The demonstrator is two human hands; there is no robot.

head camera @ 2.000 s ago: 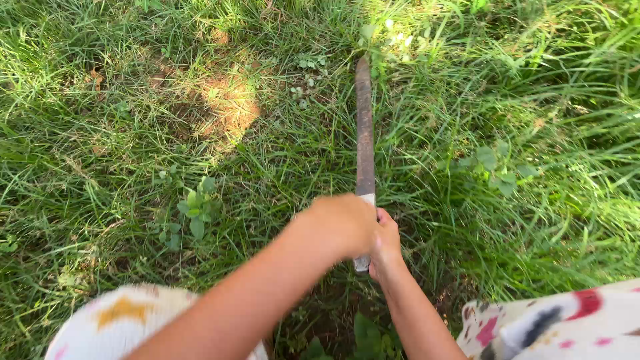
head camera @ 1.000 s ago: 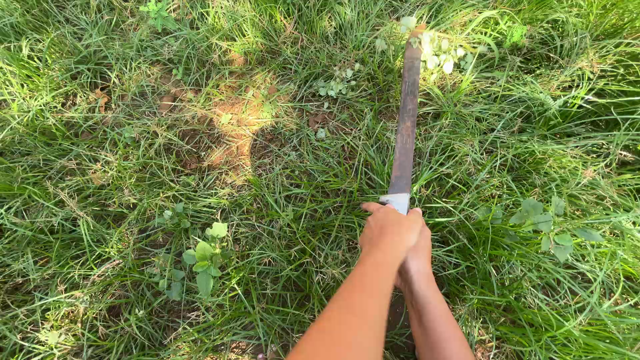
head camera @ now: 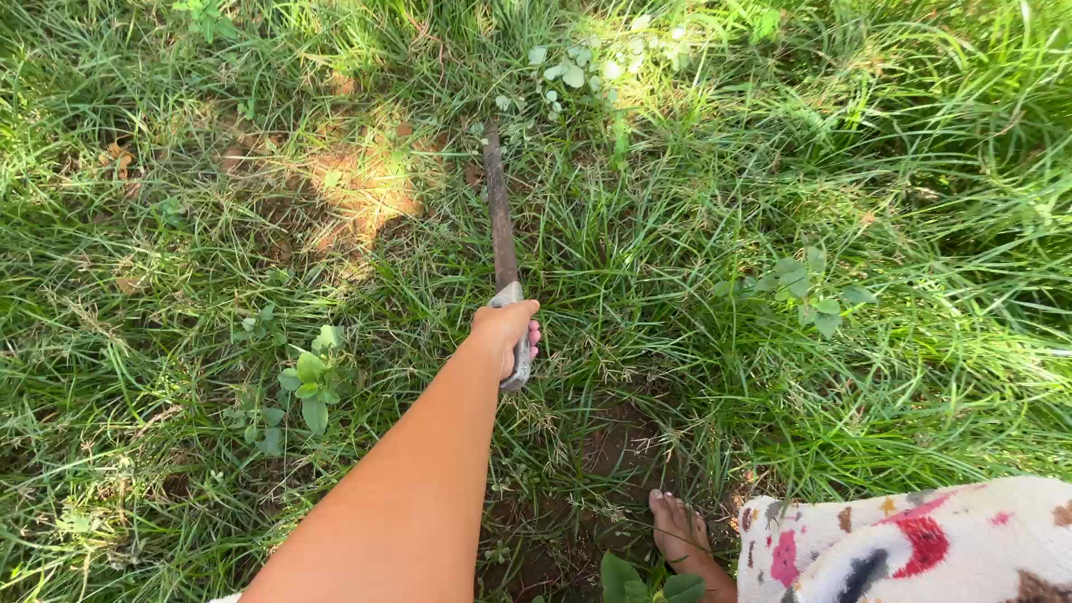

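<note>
My left hand (head camera: pixel 507 335) is closed around the pale grey handle of a machete (head camera: pixel 501 209), its arm reaching up from the bottom of the view. The machete's long, dark, worn blade points away from me, its far end low among the grass and small leaves. The butt of the handle sticks out below my fingers. My right hand is out of view.
Grass (head camera: pixel 837 167) grows all around, tallest at the right. Leafy weeds (head camera: pixel 310 381) stand left of my arm, more (head camera: pixel 804 289) at the right. Bare soil (head camera: pixel 368 184) shows at upper left. My bare foot (head camera: pixel 680 528) and a patterned white cloth (head camera: pixel 904 544) are at lower right.
Both hands were at the machete's handle in the earlier frames; now only my left hand holds it. The blade has swung leftward and its tip has moved away from the pale leaves.
</note>
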